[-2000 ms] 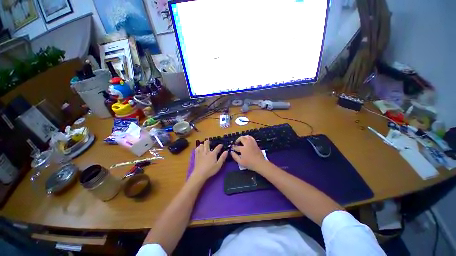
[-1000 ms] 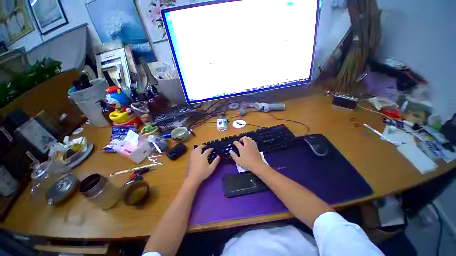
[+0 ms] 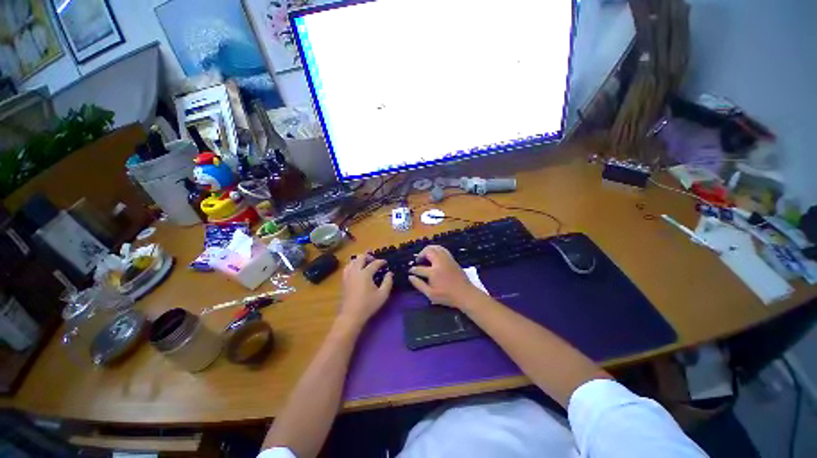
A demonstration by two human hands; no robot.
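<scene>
A black keyboard point(image 3: 484, 243) lies below the large white-lit monitor point(image 3: 439, 89). My left hand point(image 3: 365, 288) rests on its left end, and my right hand point(image 3: 441, 277) lies just beside it on the keys. Both hands hold nothing, with fingers apart and bent. A purple mat point(image 3: 403, 371) lies under my wrists and turns dark at the right. A flat black rectangle point(image 3: 439, 327) lies on the mat, partly under my right forearm. A white paper slip point(image 3: 475, 279) shows beside my right hand. A dark mouse point(image 3: 573, 254) sits untouched at the right.
A glass jar point(image 3: 188, 342) and a brown dish point(image 3: 250, 343) stand front left. A tissue pack point(image 3: 246, 261), small cup point(image 3: 326, 236) and toy figure point(image 3: 215, 190) are at left. A black box point(image 3: 625, 173) and papers point(image 3: 748, 268) are at right.
The view has tilted and shifted slightly. Both hands stay on the keyboard, with small changes in finger position. The mouse and black rectangle have not visibly moved on the mat.
</scene>
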